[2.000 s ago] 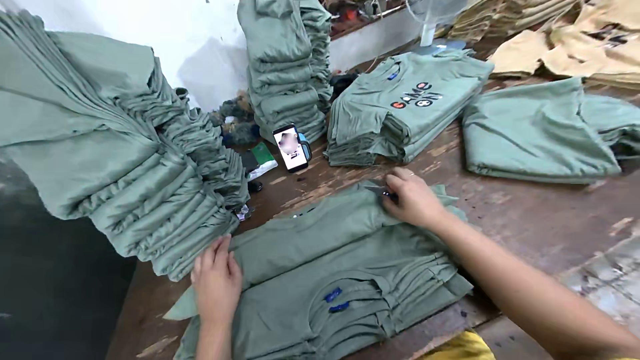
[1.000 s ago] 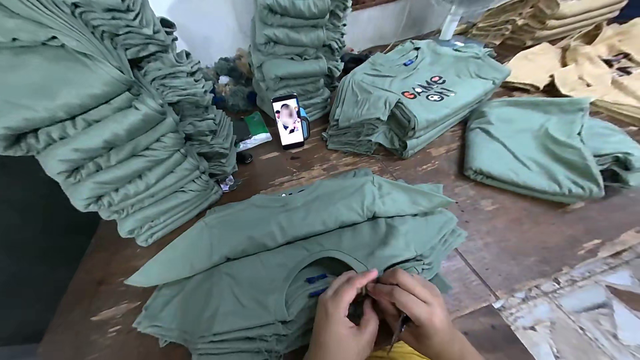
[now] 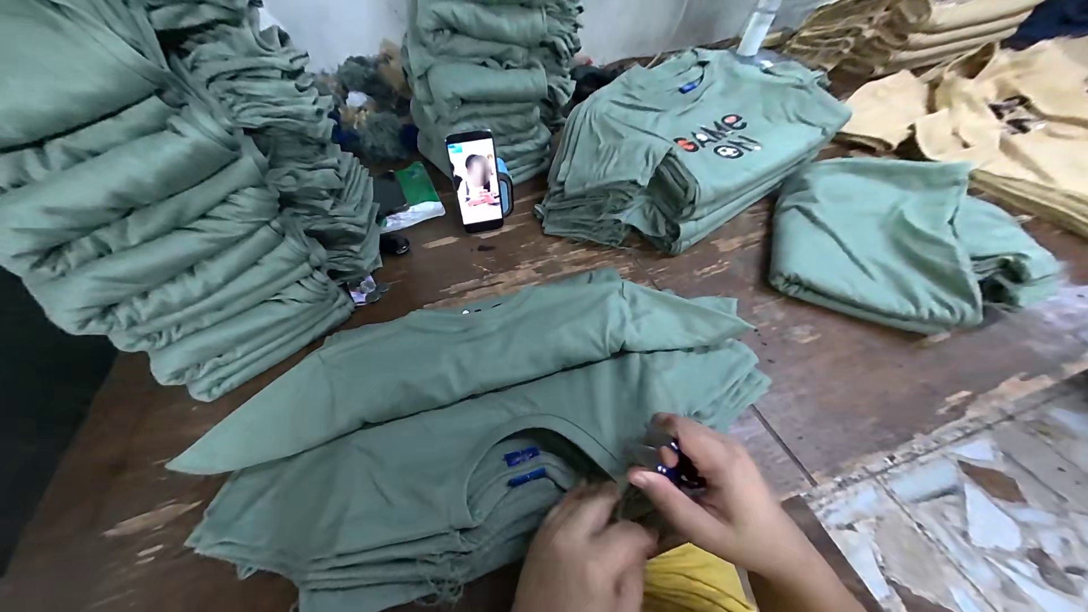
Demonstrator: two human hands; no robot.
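A layered pile of green T-shirts [image 3: 382, 450] lies on the wooden table before me, with blue neck labels [image 3: 524, 467] showing inside the round collar. My left hand [image 3: 586, 544] pinches the cloth at the right side of that collar. In my right hand [image 3: 722, 497], just beside it, is a small dark tool with blue parts [image 3: 676, 467], perhaps thread snips; its blades are blurred. A folded green T-shirt layer [image 3: 476, 340] runs across the back of the pile.
Tall stacks of folded green garments stand at the left [image 3: 170, 212] and back [image 3: 484, 76]. A smartphone [image 3: 474, 183] leans upright behind the pile. Printed green T-shirts [image 3: 705, 144], a folded green garment [image 3: 884, 246] and tan garments [image 3: 1020, 110] lie to the right.
Two seconds ago my hands were apart on the rear fold; both have come together at the collar's right side. Since one second ago, my right hand has moved slightly away from the left.
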